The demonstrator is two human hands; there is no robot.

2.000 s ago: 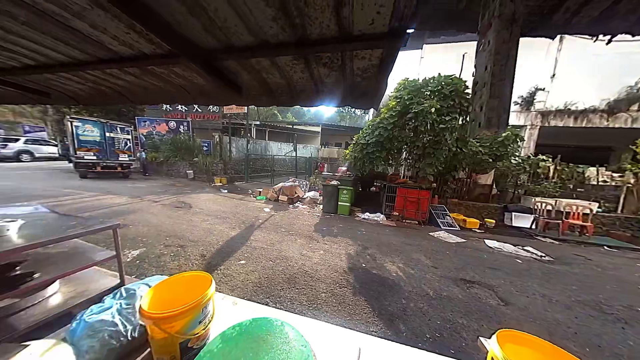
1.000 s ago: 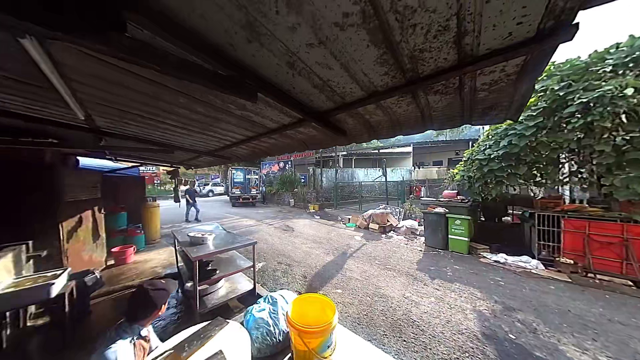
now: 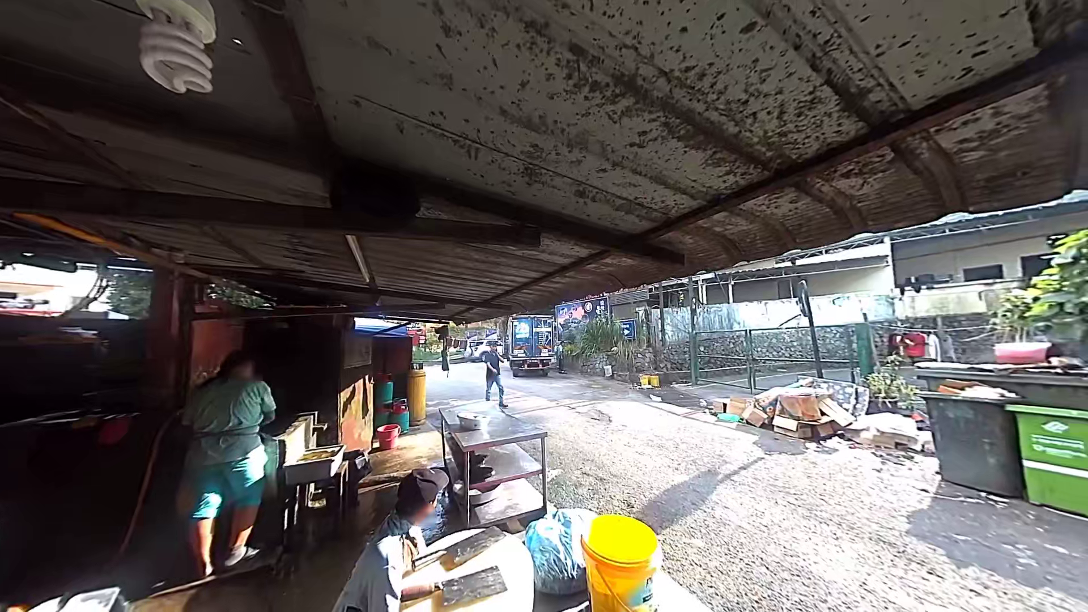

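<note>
Neither of my hands shows in the head view. At the bottom, nearest to me, a yellow plastic bucket (image 3: 620, 565) with a wire handle stands on a pale surface. Against its left side rests a knotted blue plastic bag (image 3: 558, 551). Farther left is a round white tabletop (image 3: 510, 568) with two dark flat boards on it, the nearer one (image 3: 474, 586) beside a seated person's hand. That person (image 3: 382, 552) wears a dark cap. What my hands hold or touch is hidden from view.
A steel shelf table (image 3: 497, 435) with a metal bowl stands beyond the round table. At left a person (image 3: 229, 459) stands by a sink (image 3: 314, 466). Another person (image 3: 493, 374) is out on the road. Cardboard boxes (image 3: 803, 412) and wheeled bins (image 3: 973, 442) are at right.
The view has swung far to the left, bringing in the person by the sink. The person on the road appears near the steel table in both later frames. My hands show in no frame.
</note>
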